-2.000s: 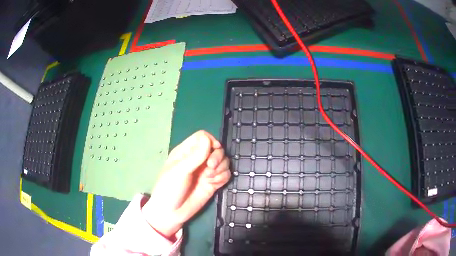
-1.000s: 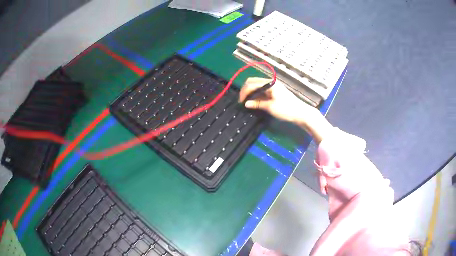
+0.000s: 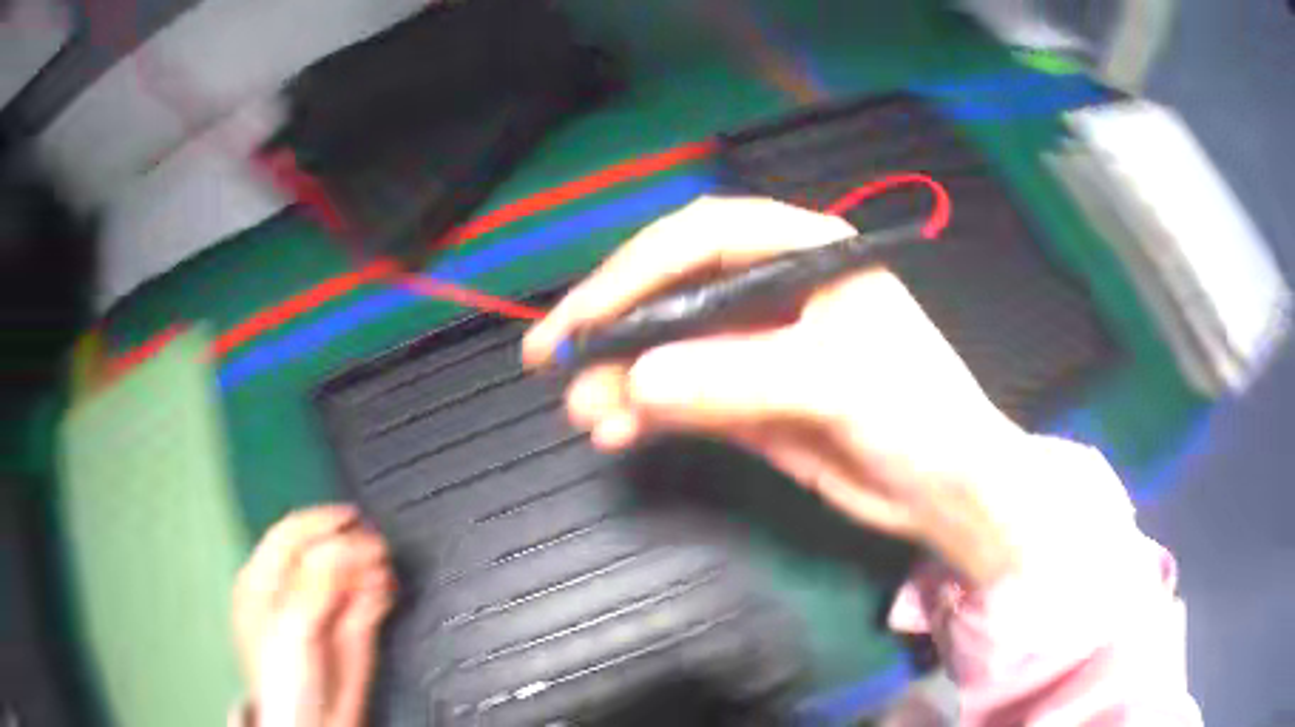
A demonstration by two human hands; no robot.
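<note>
My right hand [image 3: 795,355] holds a black pen tool [image 3: 724,298] at a slant above the central black tray [image 3: 483,469]. The red cord [image 3: 895,182] loops from the pen's rear end. The pen's tip lies by my fingertips, and blur hides whether a part is on it. My left hand [image 3: 315,611] is at the tray's left edge with its fingers curled in. I cannot tell if it holds anything. The tray's pockets are blurred.
The pale green sheet [image 3: 149,526] lies on the left. A dark stack of trays [image 3: 440,121] is at the back. The right-hand black tray stack [image 3: 1044,305] is partly behind my right hand. A thick pale tray stack [image 3: 1179,242] stands at the far right.
The view has swung back left. My right hand has moved from the right-hand tray stack to above the central tray, still holding the pen. My left hand is back in view.
</note>
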